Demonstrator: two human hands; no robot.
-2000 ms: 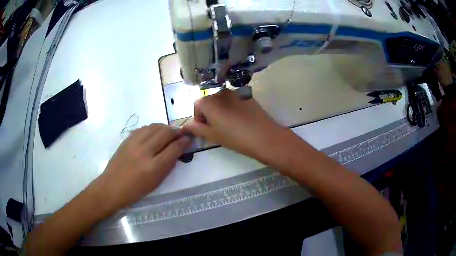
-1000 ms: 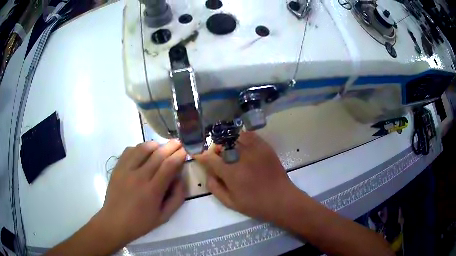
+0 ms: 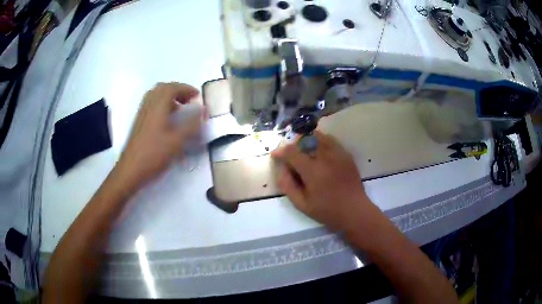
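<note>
The white sewing machine head [image 3: 261,89] stands over the lit needle plate [image 3: 238,145]. My left hand [image 3: 157,133] is blurred, left of the plate and above the table, with a small pale piece [image 3: 191,114] at its fingers. My right hand [image 3: 324,178] is just right of the presser foot [image 3: 270,126], its fingers curled with the tips near the plate; whether it holds anything cannot be told. A stack of dark cut pieces [image 3: 81,136] lies on the table at the left.
Yellow-and-black snips [image 3: 469,149] and black-handled scissors [image 3: 502,166] lie at the right. A ruler strip [image 3: 285,261] runs along the front edge. A dark knob-like part [image 3: 223,200] sits at the bed plate's front left corner. Pale cloth [image 3: 21,148] lies along the far left.
My left hand has moved away from the needle area to the left with the pale piece. My right hand stays by the presser foot. The view has shifted, showing more of the bed plate.
</note>
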